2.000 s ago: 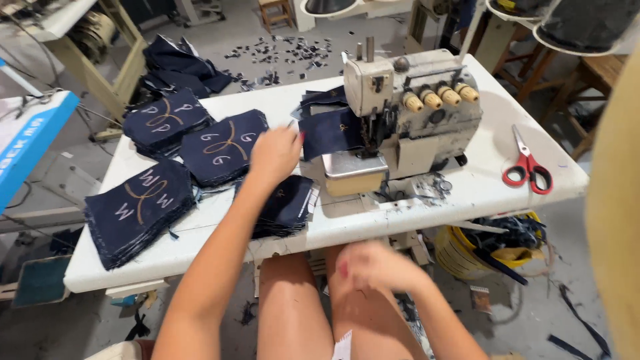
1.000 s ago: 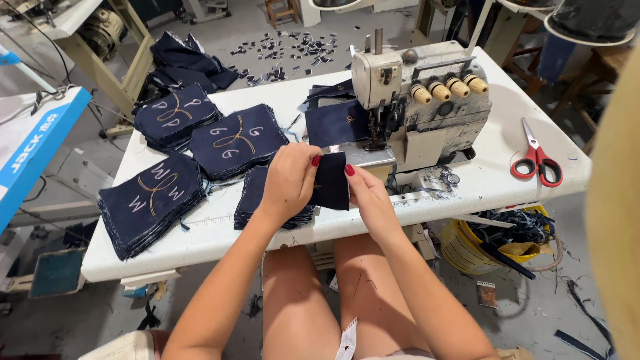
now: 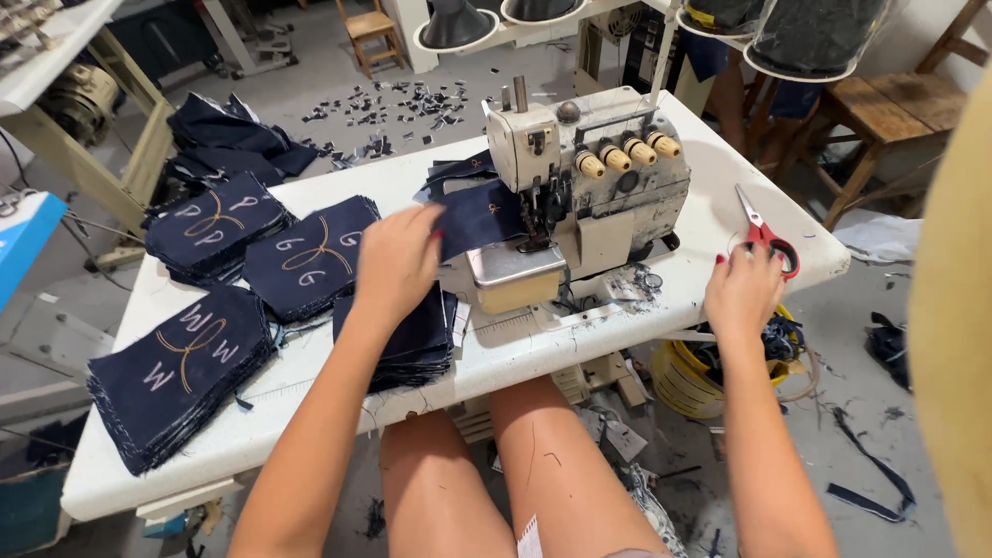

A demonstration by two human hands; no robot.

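My right hand (image 3: 745,291) reaches over the handles of red-handled scissors (image 3: 767,232) at the table's right; whether its fingers grip them cannot be told. My left hand (image 3: 399,260), slightly blurred, is at the left edge of a dark denim piece (image 3: 477,221) that runs to the needle area of an overlock sewing machine (image 3: 593,178); its grip is unclear. Below that hand lies a stack of dark denim pieces (image 3: 411,345). Three more stacks, with chalk letters and stitched loops, lie to the left: one marked P (image 3: 217,225), one G (image 3: 310,256), one M (image 3: 182,364).
The white table (image 3: 496,384) has a ruler along its front edge. A yellow bucket (image 3: 682,380) of fabric scraps stands below its right side. Thread cones (image 3: 457,23) hang over the back. Dark cloth (image 3: 225,139) is heaped behind, left, and a wooden chair (image 3: 891,108) stands at right.
My right hand has moved from the denim piece before the machine to the scissors at the right. My left hand has gone from that piece toward the cloth at the machine.
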